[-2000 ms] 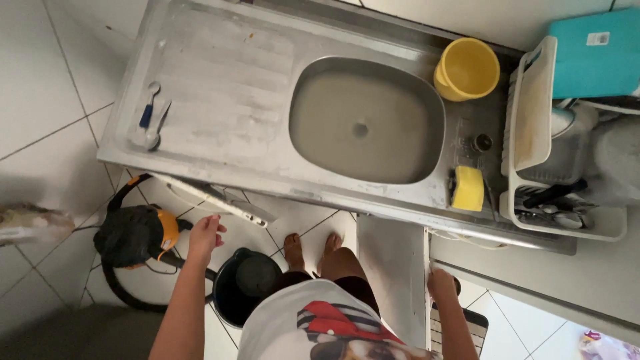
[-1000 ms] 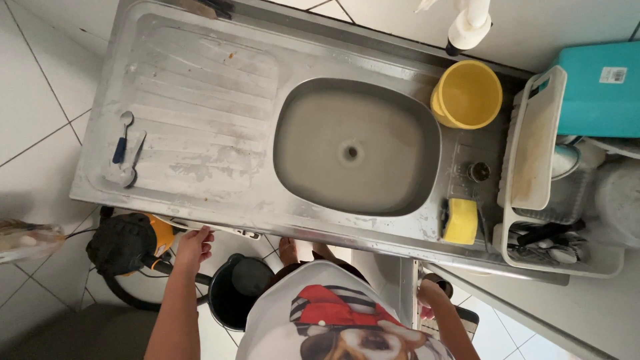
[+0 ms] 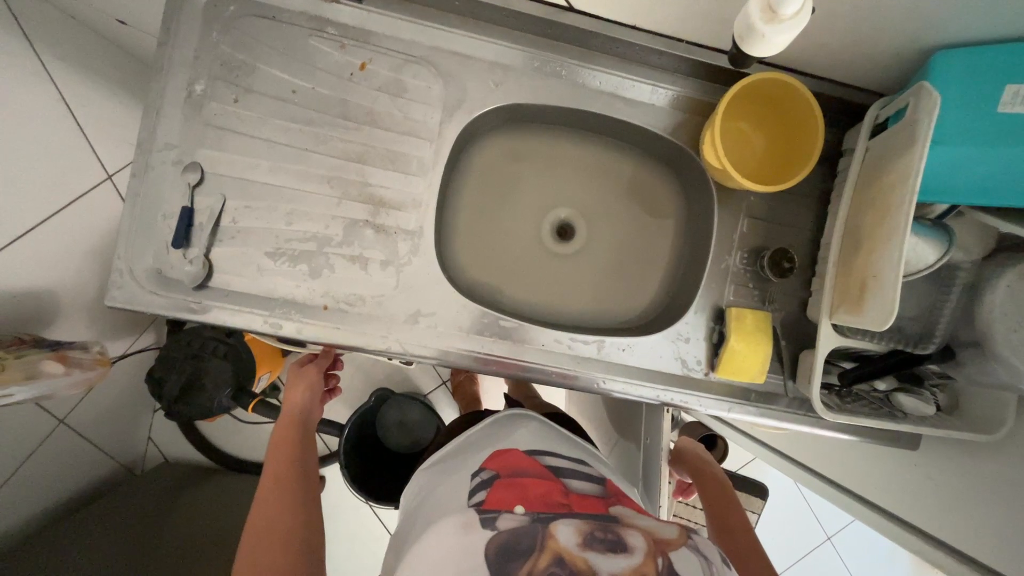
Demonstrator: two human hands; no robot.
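My left hand (image 3: pixel 314 384) is at the front edge of the stainless steel sink top (image 3: pixel 360 340), its fingers curled at a thin white edge just beneath it. Low on the right, my right hand (image 3: pixel 688 466) is against the edge of a grey panel (image 3: pixel 632 440) below the counter; its grip is partly hidden. Between and above my hands, the sink basin (image 3: pixel 512 240) holds cloudy greyish water. A yellow sponge (image 3: pixel 744 346) lies to its right, near a small dark round fitting (image 3: pixel 778 262). A spoon with a blue handle (image 3: pixel 182 226) and other utensils lie on the drainboard.
A yellow plastic bucket (image 3: pixel 768 132) stands behind the sponge, left of a white dish rack (image 3: pixel 904 424) with dishes and cutlery. A white bottle or tap part (image 3: pixel 768 28) is at the top. On the floor are a black bucket (image 3: pixel 384 468) and a black-and-orange vacuum cleaner (image 3: pixel 200 372).
Two seconds ago my left hand was apart from the counter with its fingers spread; it now sits at the front edge. My right hand remains by the panel. The view has shifted.
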